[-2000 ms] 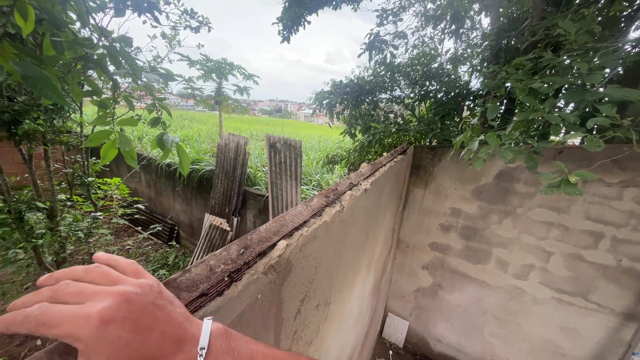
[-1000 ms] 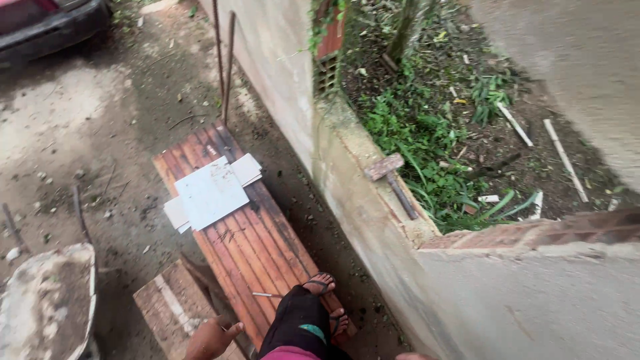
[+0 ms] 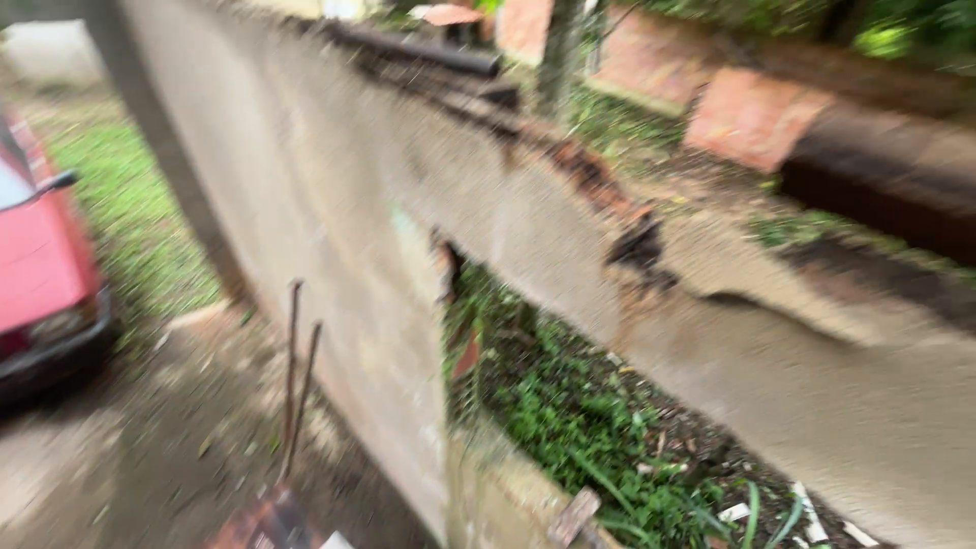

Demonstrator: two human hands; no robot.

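Observation:
Neither of my hands shows in the head view now, so what they hold or touch cannot be seen. A plastered masonry wall (image 3: 343, 183) with a broken top edge runs across the blurred view. Through an opening in it, green plants (image 3: 564, 419) and soil show on the far side. The head of a hammer (image 3: 574, 517) rests on the opening's sill at the bottom edge. Part of a reddish wooden plank surface (image 3: 267, 522) shows at the bottom, left of the wall.
Two thin upright rods (image 3: 297, 381) stand near the wall. A red car (image 3: 46, 259) is at the left, beside grass (image 3: 145, 191). A dark pipe (image 3: 419, 52) lies along the wall top. Beyond the wall are a tree trunk (image 3: 559, 61) and a low reddish wall (image 3: 747, 118).
The view has swung widely, from the field, down over the plank bench, then up along the wall. A hand seen in both earlier frames is out of view now.

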